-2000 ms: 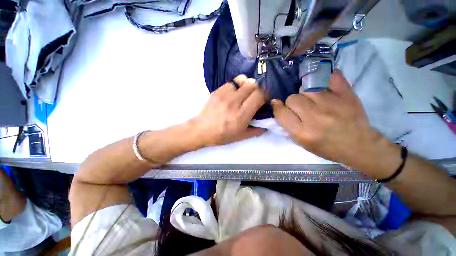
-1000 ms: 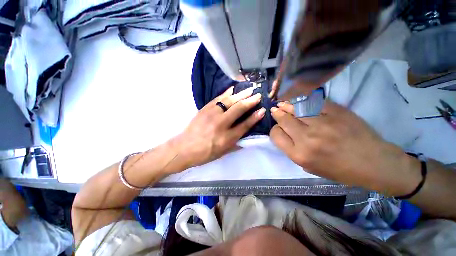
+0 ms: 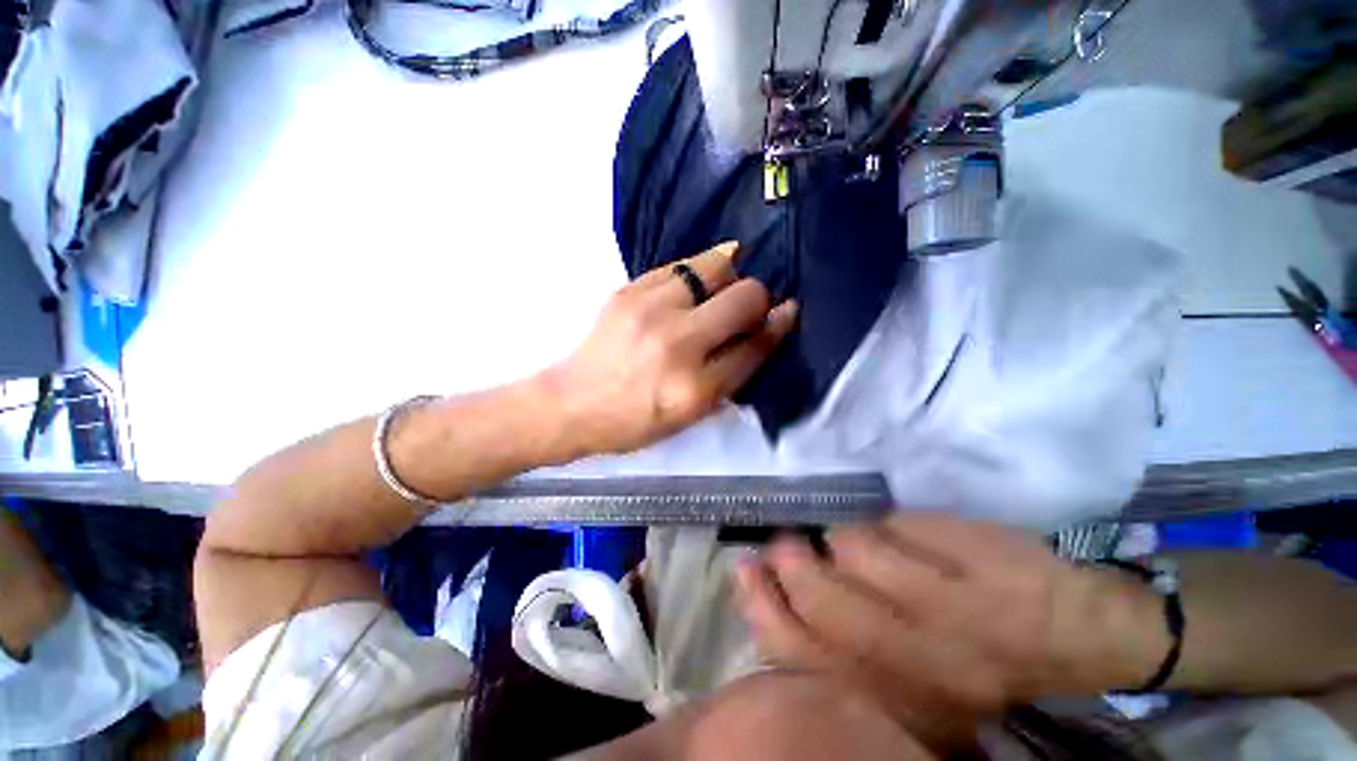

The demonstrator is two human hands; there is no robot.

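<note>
A navy fabric panel with a curved left edge lies on the white table under the presser foot of the sewing machine. A pale grey fabric panel spreads to its right and hangs over the table's front edge. My left hand holds the navy panel down near its lower left side, fingertips close to the seam line; its thumb is hidden. My right hand is blurred, off the cloth and below the table edge near my lap, with nothing visible in it.
A grey cylindrical attachment stands right of the needle. Part-sewn pieces lie at upper left, beside a patterned strip. Snips lie at far right. A ruler strip runs along the front edge. Another person's arm shows at lower left.
My right hand has left the cloth and moved down toward my lap. The grey panel has shifted over the front edge. More of the navy panel shows; my left hand stays on it.
</note>
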